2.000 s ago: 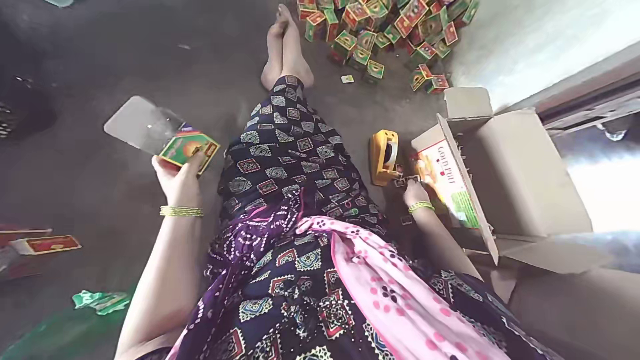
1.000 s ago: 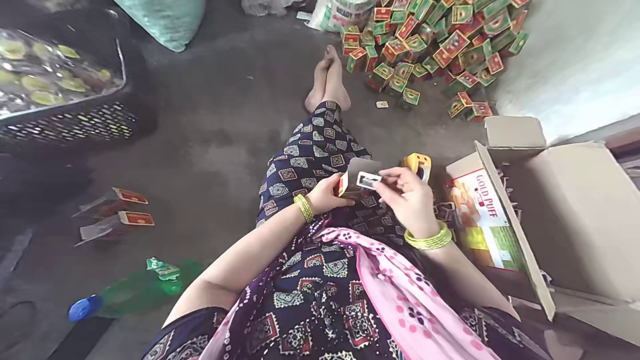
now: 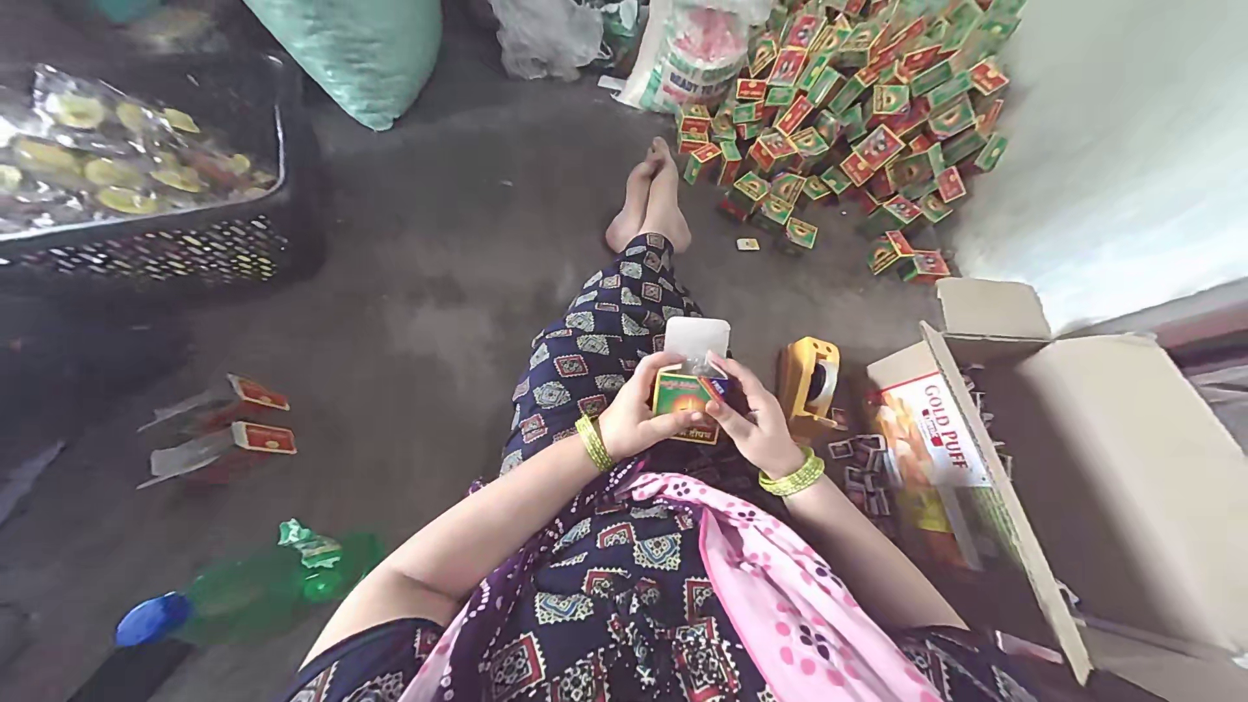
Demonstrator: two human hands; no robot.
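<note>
Above my lap, both hands hold a small green, red and yellow cardboard box (image 3: 685, 398) with its pale flap (image 3: 698, 339) standing up at the far end. My left hand (image 3: 639, 414) grips its left side, the thumb across the printed front. On the right side, my right hand (image 3: 759, 419) has its fingers at the box's upper corner near the flap. What lies inside the box is hidden. A yellow tape dispenser (image 3: 811, 380) is on the floor just right of my right hand, and small matchbox-like pieces (image 3: 863, 463) lie beyond it.
A large pile of small boxes (image 3: 838, 127) lies at the far right. Near right is an open cardboard carton (image 3: 1121, 468). At left are a black plastic basket (image 3: 146, 244), two open boxes (image 3: 261, 437) and a green plastic bottle (image 3: 253, 595). A pale green sack (image 3: 361, 49) stands at the top.
Two seconds ago my left hand held the box out to the left while my right was by the carton. Both hands are now together at the box, its printed front turned up. The view has shifted.
</note>
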